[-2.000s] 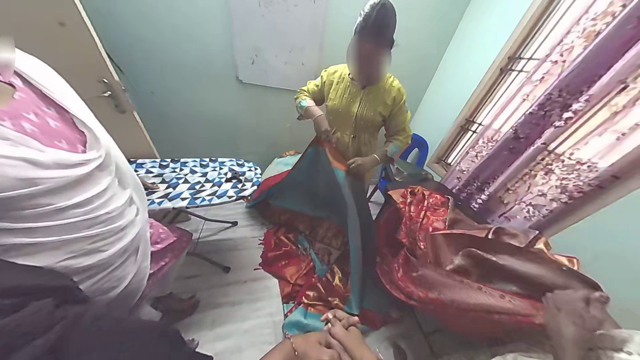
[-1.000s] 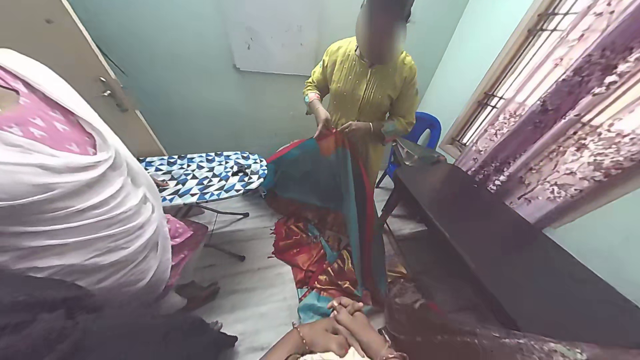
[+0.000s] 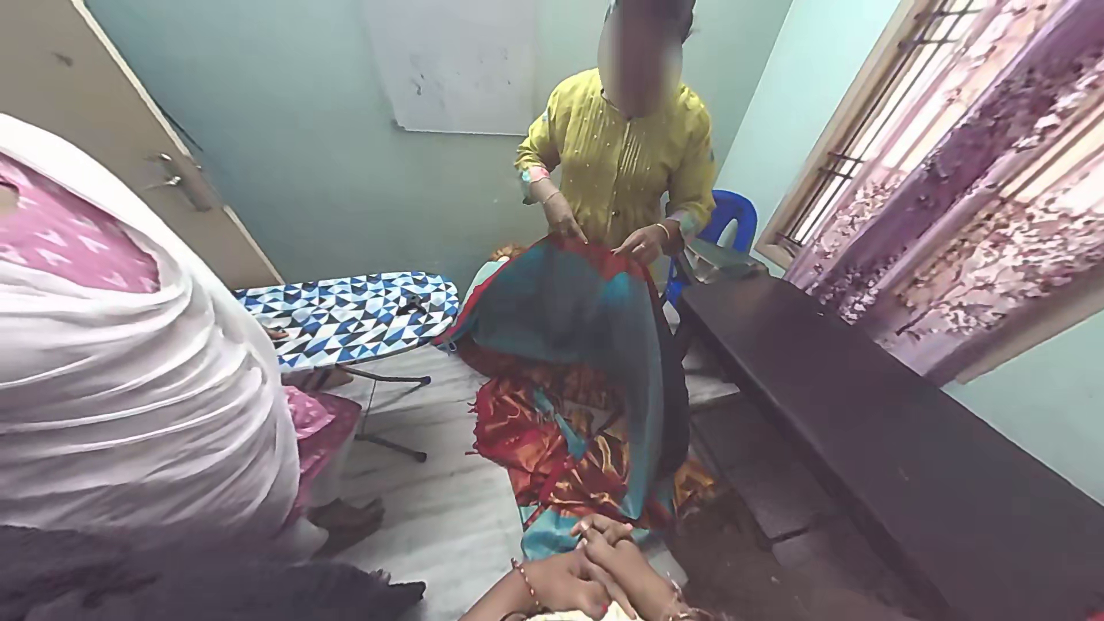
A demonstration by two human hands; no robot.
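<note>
At the bottom centre my left hand (image 3: 561, 584) and my right hand (image 3: 623, 565) are clasped, fingers interlaced, with no object seen between them. Just beyond them a teal, red and gold sari (image 3: 552, 440) lies bunched on the floor. Its upper part, dark teal with a red border, hangs from both hands of a person in a yellow top (image 3: 630, 164), who stands across from me. The cloth's left edge reaches the end of an ironing board (image 3: 362, 315) with a blue, black and white triangle pattern.
A person in a white drape (image 3: 147, 414) stands close at left. A long dark bench or table (image 3: 862, 414) runs along the right, below a curtained window. Behind its far end stands a blue plastic chair (image 3: 733, 216). A door (image 3: 103, 129) is at the back left.
The shiny red-brown cloth that lay over the dark table two seconds ago is off it. The person in yellow has shifted their hold along the sari's edge. My hands stay clasped.
</note>
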